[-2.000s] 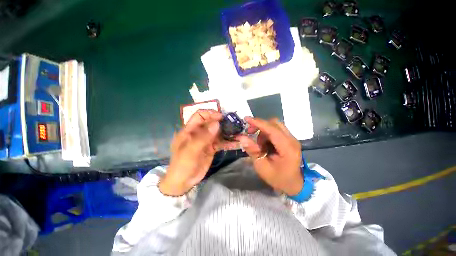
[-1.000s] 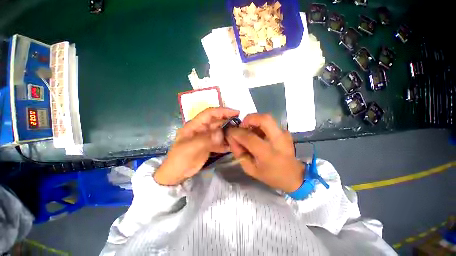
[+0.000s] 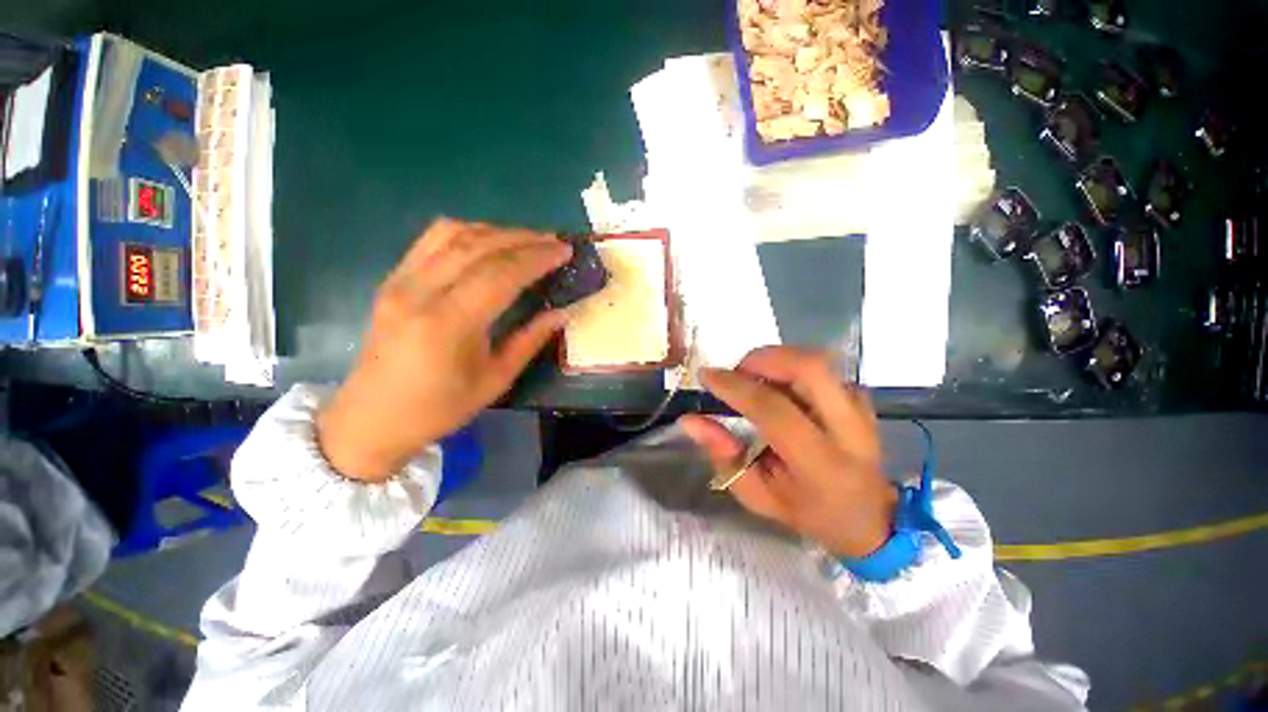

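My left hand (image 3: 442,334) holds a black square housing (image 3: 577,274) between thumb and fingers, over the upper left of the cream pad with a red-brown border (image 3: 616,327). Whether the housing touches the pad is unclear. My right hand (image 3: 706,406) is just below and right of the pad, thumb and forefinger apart. A small pale, thin item (image 3: 737,470) shows by its curled fingers; whether it is a held tool or a ring is unclear. A thin pale curved line shows left of the fingertips.
A blue-purple bin (image 3: 914,84) of tan scraps stands on white paper strips (image 3: 907,299) at the back. Many loose housings (image 3: 1068,320) lie right. A blue unit with red displays (image 3: 132,209) and stacked sheets (image 3: 234,223) stand left.
My hands have parted. My left hand has moved left and up with the housing, to the pad. My right hand has moved right and down, off the housing. The view has shifted.
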